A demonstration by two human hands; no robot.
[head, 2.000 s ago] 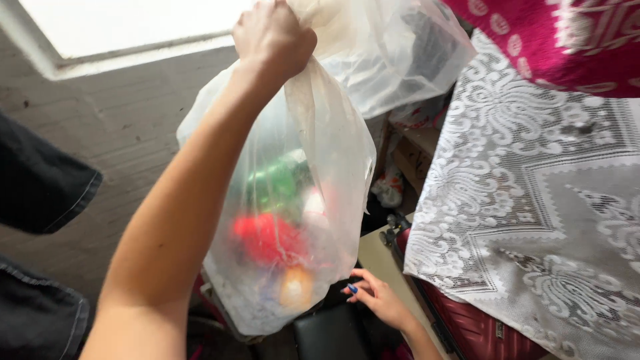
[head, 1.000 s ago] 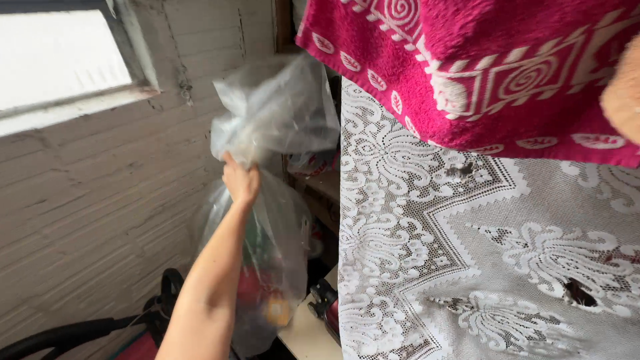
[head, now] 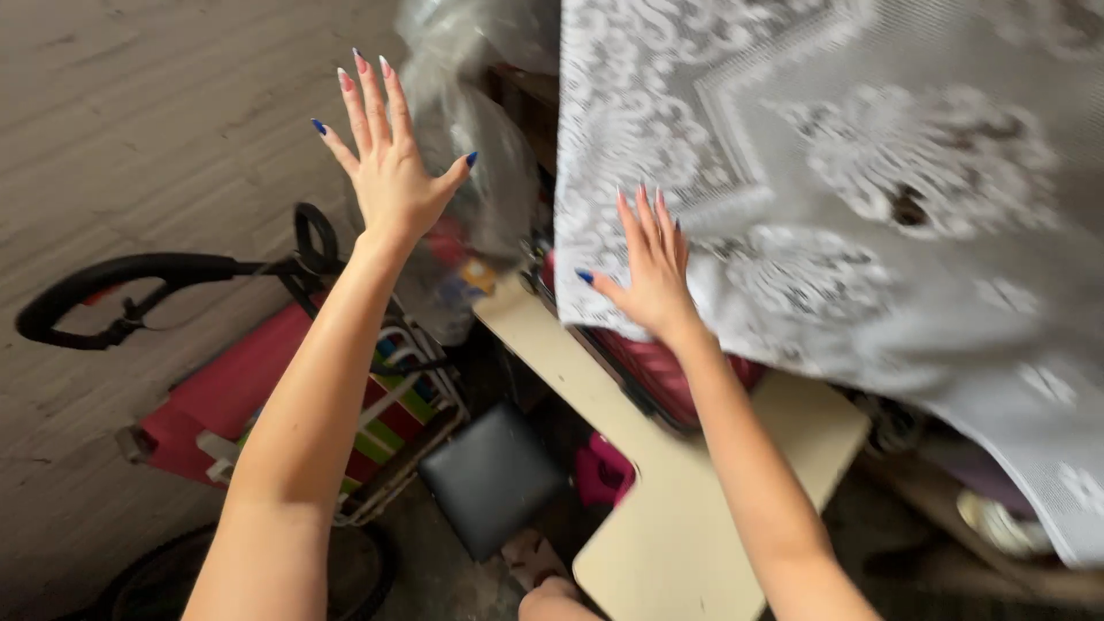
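My left hand (head: 388,172) is raised with its fingers spread and holds nothing. Just behind and to the right of it hangs or stands a clear plastic bag (head: 496,164) with colourful things low inside; what supports the bag is hidden. My right hand (head: 655,276), fingers apart and empty, is over the left part of a white lace cloth (head: 828,293); whether it touches the cloth I cannot tell. Under the cloth's lower edge shows a dark red suitcase (head: 647,371), lying on a cream board (head: 681,509).
At left, a black handle (head: 164,269) rises beside a red folded item (head: 241,379) and a striped folding chair (head: 388,423). A black square seat (head: 493,479) stands at the bottom centre, near a magenta item (head: 604,470). A pale plank wall (head: 155,155) is on the left.
My left hand has let go of the plastic bag, which it gripped by the gathered top, and its fingers are now spread. My right hand is now in view over the lace cloth. The view has shifted downward.
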